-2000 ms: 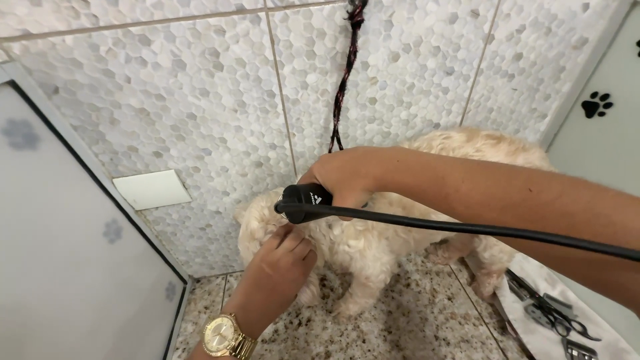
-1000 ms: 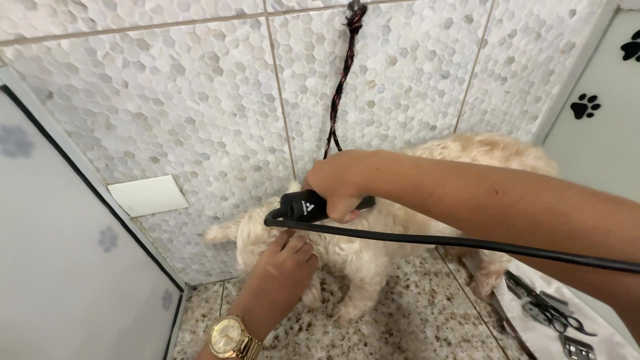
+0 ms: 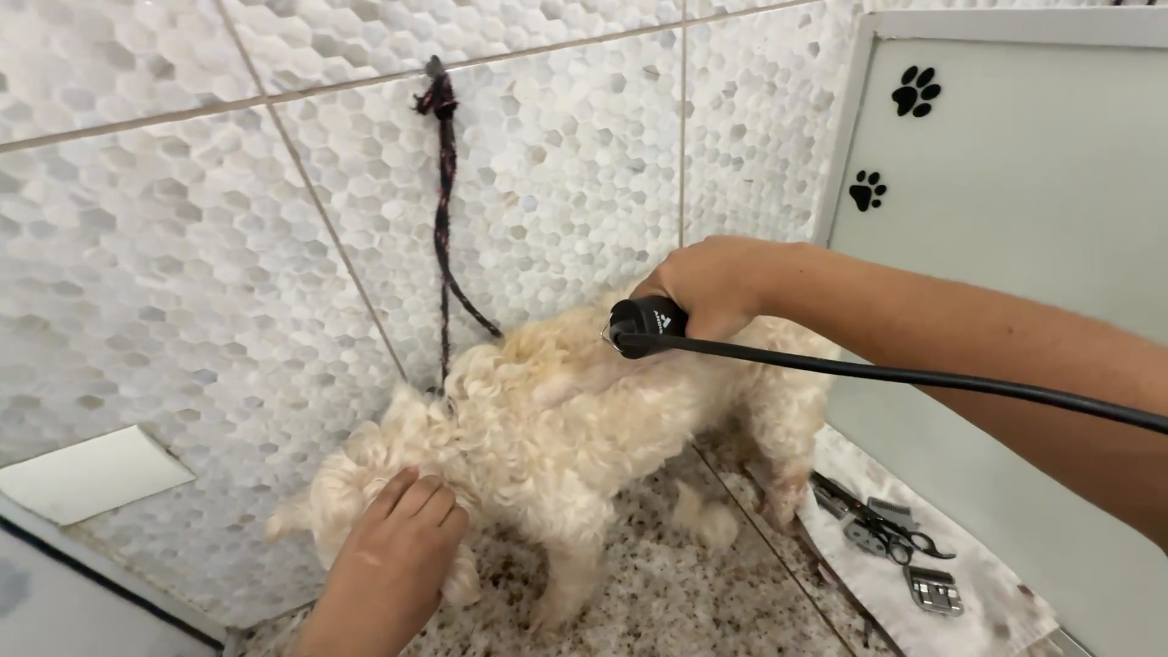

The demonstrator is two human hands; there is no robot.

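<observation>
A curly, cream-coated dog (image 3: 566,429) stands on the speckled stone surface, its head toward the lower left. My right hand (image 3: 716,283) is closed around a black corded Andis clipper (image 3: 646,327) over the dog's back; the clipper's blade end is hidden, and the cord runs off to the right. Short-cut fur shows along the side just below the clipper. My left hand (image 3: 411,529) rests on the side of the dog's head, fingers bent into the fur; whether it grips the fur cannot be told. A dark braided lead (image 3: 444,201) hangs from the wall down to the dog's neck.
On a pale cloth (image 3: 985,593) at the lower right lie black-handled scissors (image 3: 881,529) and a metal clipper blade (image 3: 934,590), among other small tools. A cut tuft of fur (image 3: 704,518) lies under the dog. A paw-printed panel (image 3: 1004,228) stands at the right, the tiled wall behind.
My right hand and the clipper have moved from near the dog's head and neck to over its back. My left hand has stayed at the head. The view has shifted to the right.
</observation>
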